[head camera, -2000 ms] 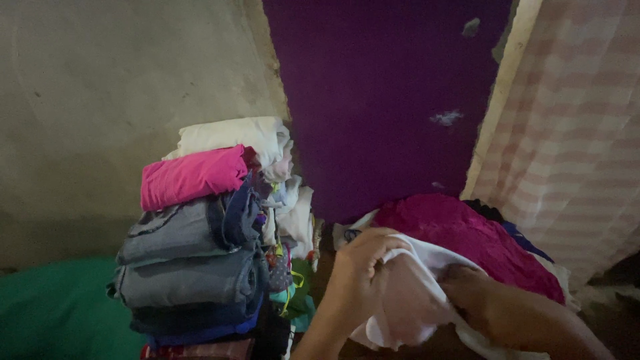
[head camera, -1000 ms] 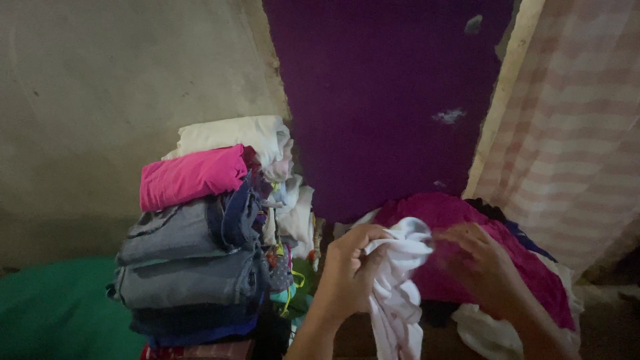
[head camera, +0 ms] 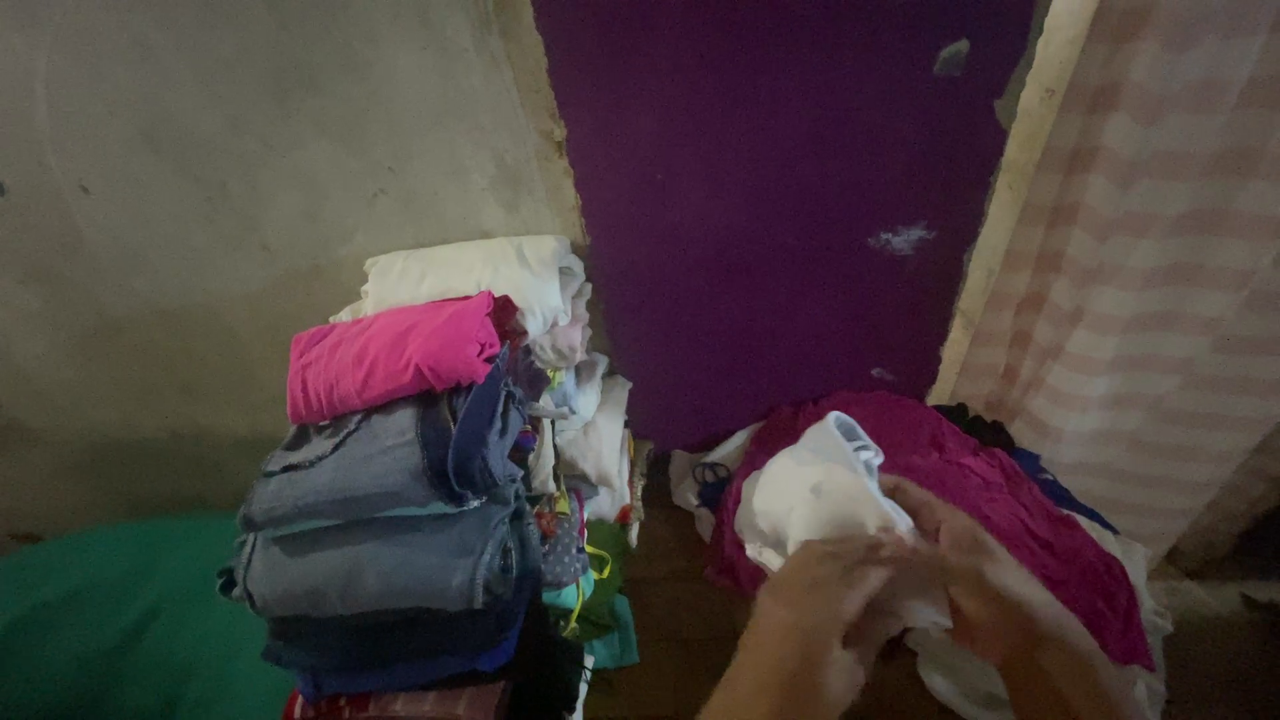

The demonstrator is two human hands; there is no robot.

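Observation:
A small white cloth garment (head camera: 825, 490) is bunched between my two hands, in front of a heap of clothes. My left hand (head camera: 835, 590) grips its lower part, fingers curled over the fabric. Against its right side, my right hand (head camera: 955, 565) holds the cloth too, slightly blurred. Behind them a magenta cloth (head camera: 1010, 510) covers much of the heap. To the left rises a stack of folded clothes, with grey-blue jeans (head camera: 380, 565), a bright pink garment (head camera: 395, 358) and a folded white cloth (head camera: 470, 275) on top.
A second column of folded clothes (head camera: 595, 440) stands just right of the jeans. Green fabric (head camera: 130, 610) lies at the lower left. A purple panel (head camera: 780, 200) is behind, between a bare wall (head camera: 250, 150) and a striped curtain (head camera: 1150, 250) on the right.
My right hand, apart from the white garment a second ago, is now against it. The garment, hanging down from my left hand then, is now bunched and raised above both hands.

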